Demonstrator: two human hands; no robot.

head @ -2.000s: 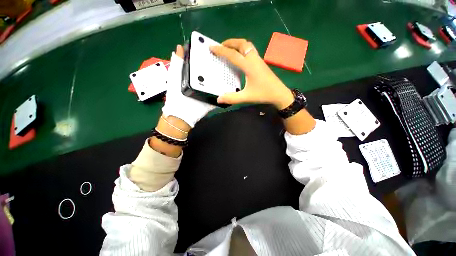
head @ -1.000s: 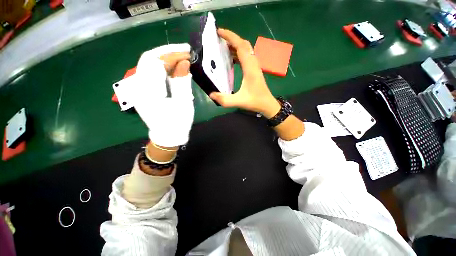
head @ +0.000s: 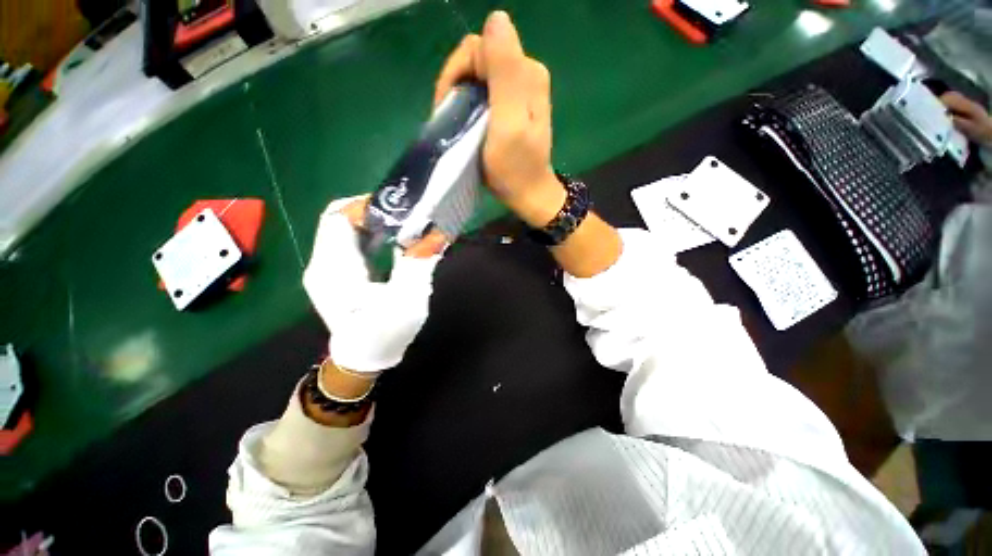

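Observation:
A black electronic unit [head: 419,163] with a white plate on its underside is tilted above the near edge of the green belt. A round pale marking shows on its glossy dark side. My left hand [head: 370,288], in a white glove with bare fingertips, grips its lower left end. My right hand [head: 509,119], bare with a dark bracelet, grips its upper right end. The fingers hide both ends, and the unit is slightly blurred.
Another unit [head: 198,258] rests on a red pad [head: 242,225] on the green belt [head: 326,119]. White plates [head: 720,200] lie on the black mat [head: 479,358] at right, beside a checked bag [head: 846,179]. Another person's hand [head: 968,114] is near stacked plates. Two pale rings lie at lower left.
The unit has been turned, so its glossy dark side shows more. My right hand has moved to its upper end and my left to its lower end. The whole view has shifted.

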